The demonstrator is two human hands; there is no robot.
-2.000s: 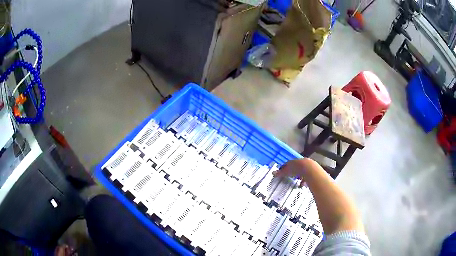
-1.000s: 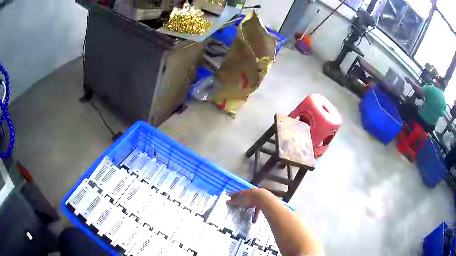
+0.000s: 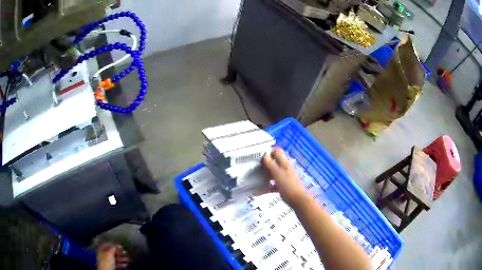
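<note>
My right hand (image 3: 283, 176) grips a stack of several pale silver-white slotted housings (image 3: 238, 150) and holds it over the left back part of the blue crate (image 3: 346, 198). The stack is slightly tilted, and its far side and my fingers beneath it are partly hidden. Below it, more housings (image 3: 275, 229) stand in tight rows in the crate. My left hand (image 3: 112, 257) is small and blurred at the bottom left edge, away from the crate; whether it holds anything cannot be told.
The machine table (image 3: 63, 118) with blue coolant hoses (image 3: 141, 79) stands at left. A dark cabinet (image 3: 280, 63) carrying brass-coloured parts (image 3: 355, 32) stands behind the crate. A brown sack (image 3: 396, 89), a wooden stool (image 3: 415, 179) and a red stool (image 3: 446, 163) are at right.
My right hand has lifted a stack of housings from the crate and moved left with it. The view has swung left, bringing in the machine table.
</note>
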